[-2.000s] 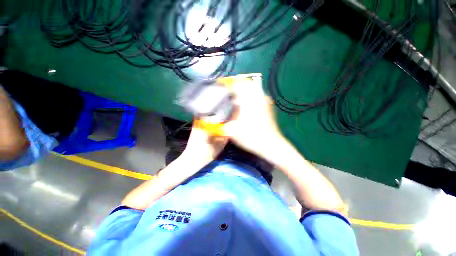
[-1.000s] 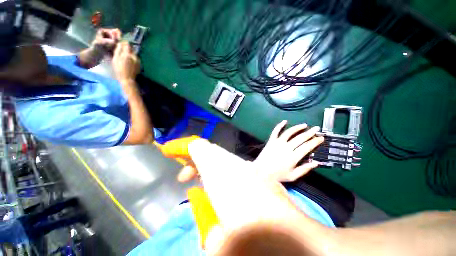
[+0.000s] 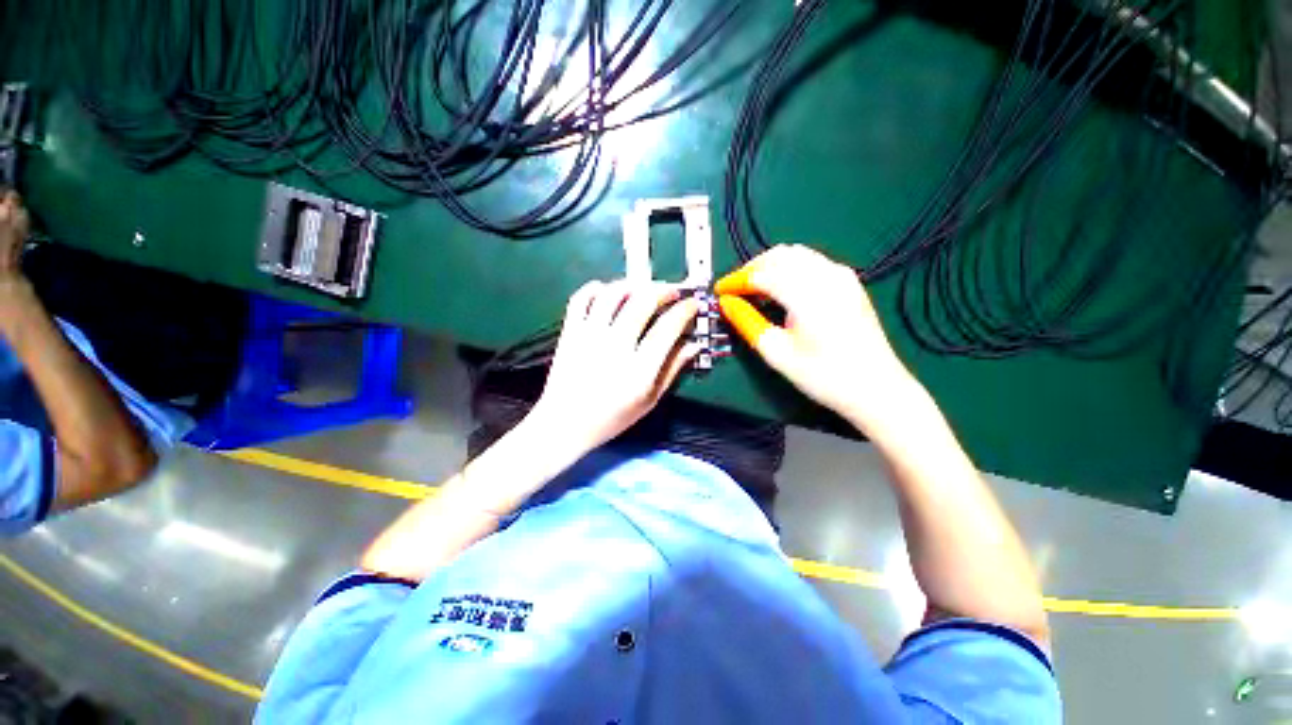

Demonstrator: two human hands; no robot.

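A silver-grey wire-holding fixture lies on the green table in front of me, its open window frame pointing away. My left hand lies over the fixture's slotted block, fingers spread on it and covering much of it. My right hand, with orange finger cots on thumb and fingertip, pinches at the right edge of the block, where tiny wire ends show. The wires between the fingertips are too small to make out. A second grey fixture lies to the left on the table.
Black cables lie in loops across the green table, with more loops at the right. Dark cables bunch at my lap. A blue stool stands at left. Another person's arm is at the far left, near a partly seen fixture.
My right hand has moved from the left, over the stool side, to the fixture's right edge and now pinches there. My left hand has moved further onto the block. The view has turned.
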